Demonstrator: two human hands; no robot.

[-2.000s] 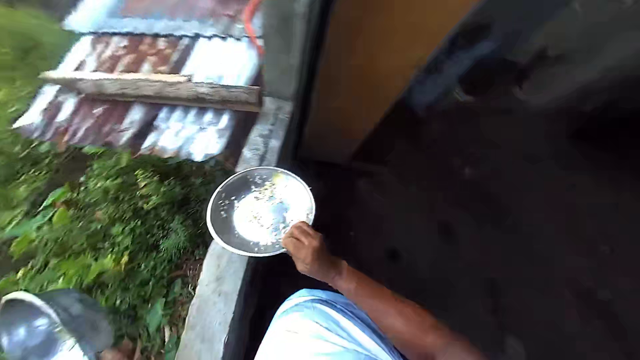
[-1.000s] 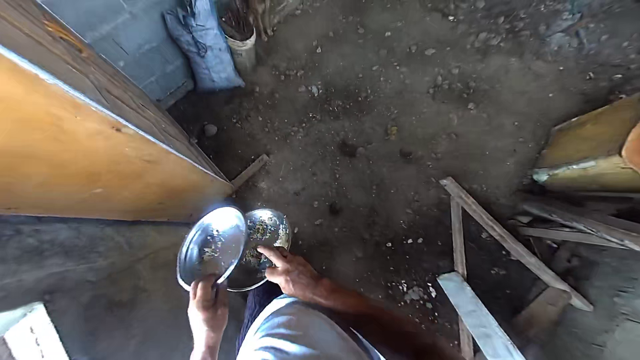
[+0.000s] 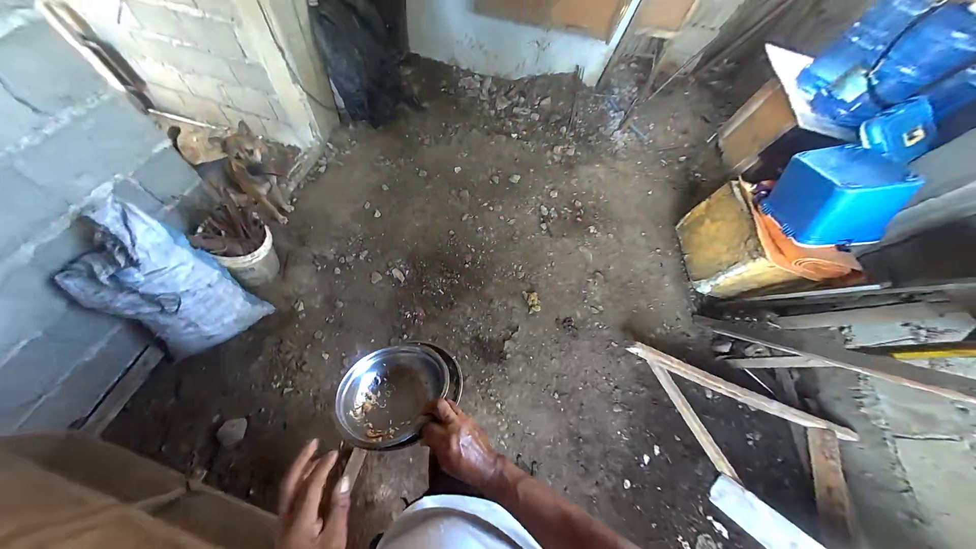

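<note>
Two round metal plates are stacked, with food scraps in the upper plate (image 3: 400, 393); the lower plate (image 3: 455, 374) shows only as a rim behind it. My right hand (image 3: 460, 444) grips both at their lower right edge, thumb over the rim. Just below and left of the plates is my left hand (image 3: 314, 496), its fingers spread and nothing in it.
A dog (image 3: 248, 171) is by the block wall at upper left, near a bucket of sticks (image 3: 255, 263) and a filled sack (image 3: 175, 282). Wooden boards (image 3: 743, 389) lie at right, below a blue plastic container (image 3: 842, 194). Small stones dot the dirt floor (image 3: 488, 267).
One second ago my left hand held one plate beside the other; it has let go, and both plates are now stacked in my right hand. The view has swung widely from the outdoor ledge.
</note>
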